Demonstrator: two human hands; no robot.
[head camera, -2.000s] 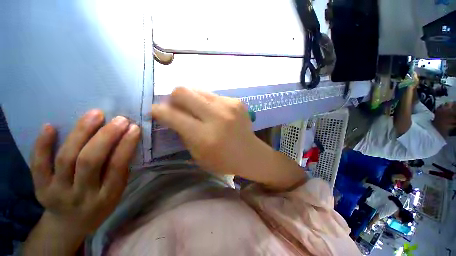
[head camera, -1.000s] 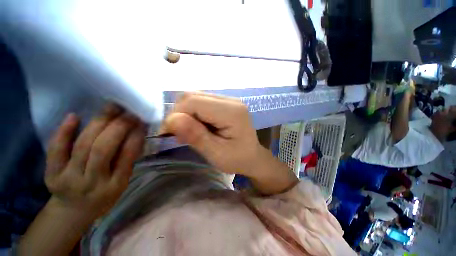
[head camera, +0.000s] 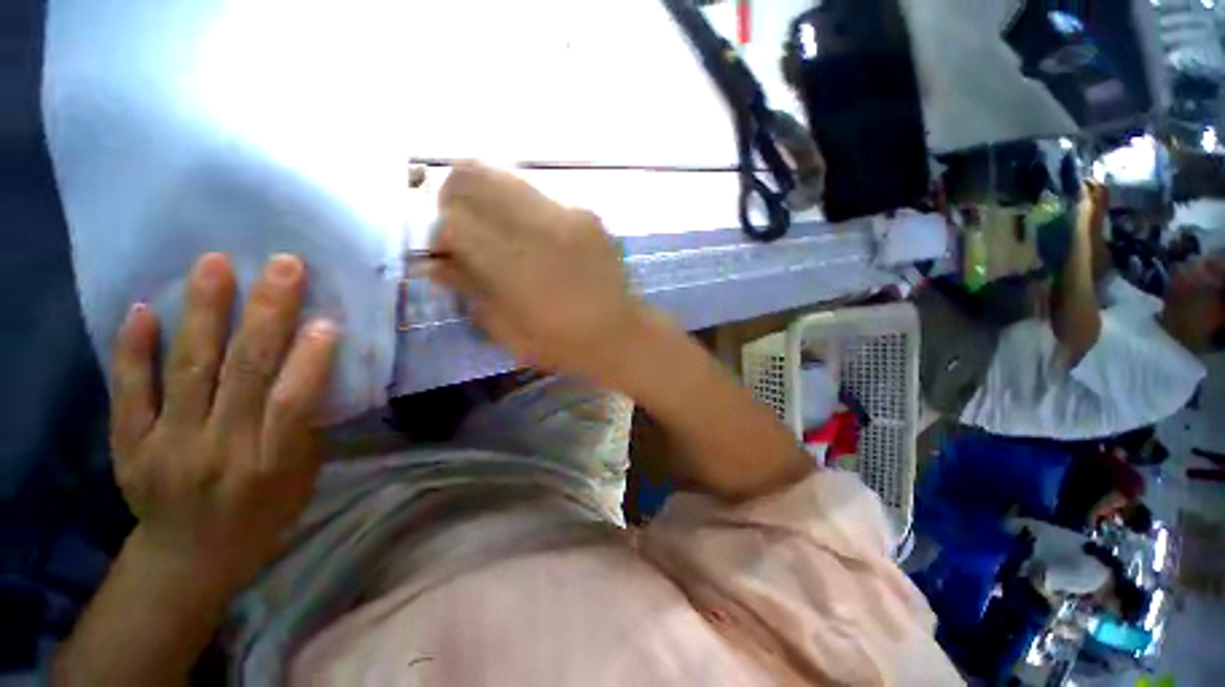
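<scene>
A light fabric panel (head camera: 175, 175) lies at the left on the white machine table, glaring under the lamp. My left hand (head camera: 222, 389) lies on its lower part with fingers spread, pressing from above. My right hand (head camera: 537, 269) is closed at the panel's right edge, over the table's front strip. A thin dark line shows at its fingertips; whether it is a held tool or an edge is too blurred to tell. The tan notch (head camera: 418, 175) of the cover plate shows just beyond the fingers.
Black-handled shears (head camera: 763, 175) lie on the table to the right, beside a black flat rectangle (head camera: 860, 114). The ruler strip (head camera: 752, 262) runs along the front edge. A cream perforated basket (head camera: 893, 403) holds red and white scraps below. A person in white (head camera: 1088, 376) sits at the right.
The panel was lifted and bent at its right edge a second ago and now lies flatter. My left fingers have spread on it. My right hand has moved up slightly; the view has shifted.
</scene>
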